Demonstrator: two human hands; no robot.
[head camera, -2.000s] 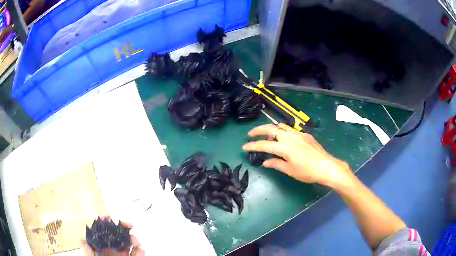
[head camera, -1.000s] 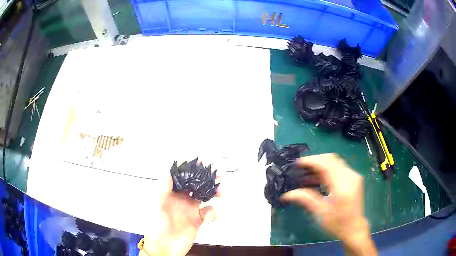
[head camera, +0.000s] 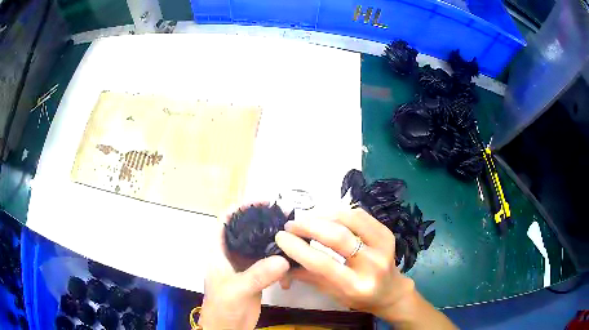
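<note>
A black flower head (head camera: 253, 233) with pointed petals is held above the front of the white board (head camera: 310, 129). My left hand (head camera: 236, 290) holds it from below and the left. My right hand (head camera: 349, 258), with a ring on one finger, has its fingertips against the right side of the flower head; a dark piece shows between the fingers, partly hidden. A pile of loose black petals (head camera: 387, 200) lies right of the board, partly behind my right hand. A larger heap of black petal clusters (head camera: 439, 122) lies farther back on the right.
A cardboard sheet (head camera: 194, 155) lies on the board. A yellow and black utility knife (head camera: 496, 187) and a white scrap (head camera: 540, 248) lie on the right. Thin sticks (head camera: 45, 100) are at far left. Blue crates stand behind (head camera: 310, 13) and at lower left (head camera: 39, 277), the latter holding black balls.
My right hand has moved from the far heap, over the loose petals, to the flower head. The view has turned left, and both hands now meet at the flower head.
</note>
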